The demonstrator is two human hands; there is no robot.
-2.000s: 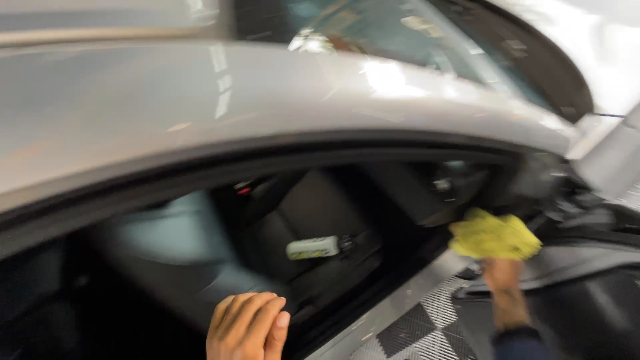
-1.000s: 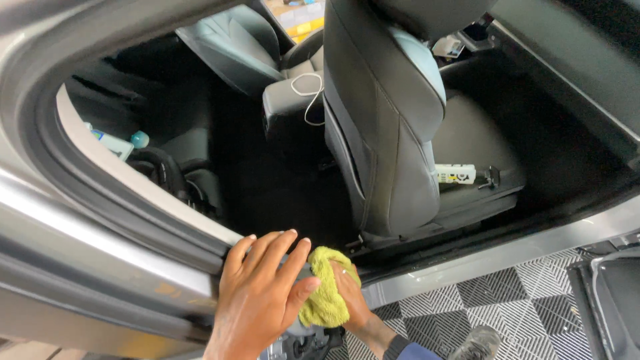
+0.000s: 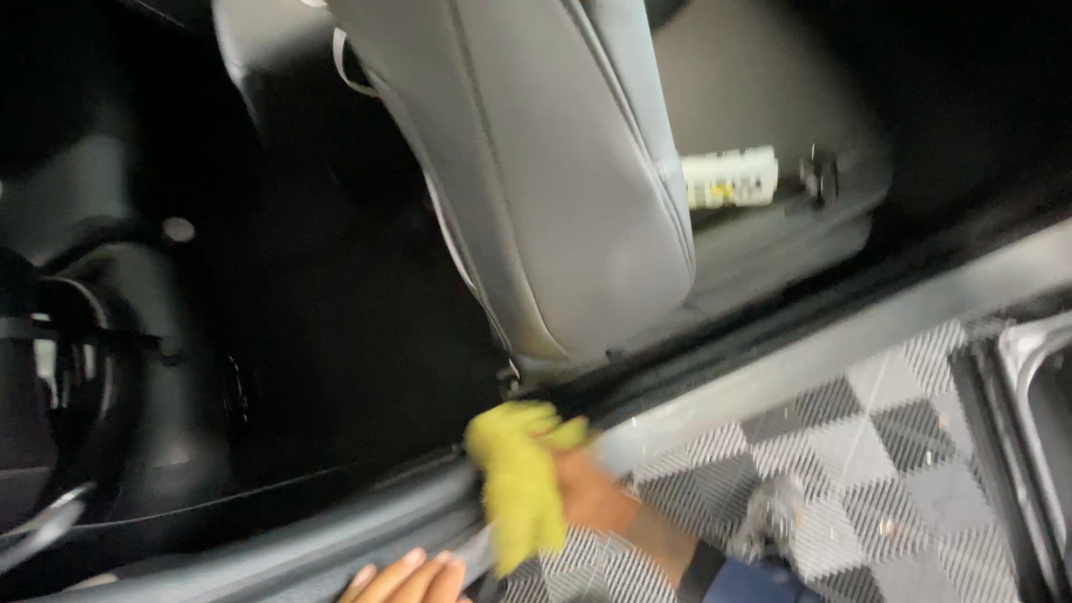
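Note:
My right hand is closed on a yellow cloth, which lies against the door frame near the foot of the front seat. The cloth is motion-blurred and hides my right fingertips. At the bottom edge shows my left hand, only its fingers in view, by the grey door frame trim; nothing can be seen in it. A white bottle with a black spray head lies on the seat cushion.
The silver door sill runs up to the right. Below it are grey and black checkered floor tiles with a shoe, and an open door's edge at the right. The dark rear footwell lies left of the seat.
The view has swung from over the roof down into the cabin. My left hand was beside the cloth a second ago and now lies lower, apart from it. The cloth stays in my right hand.

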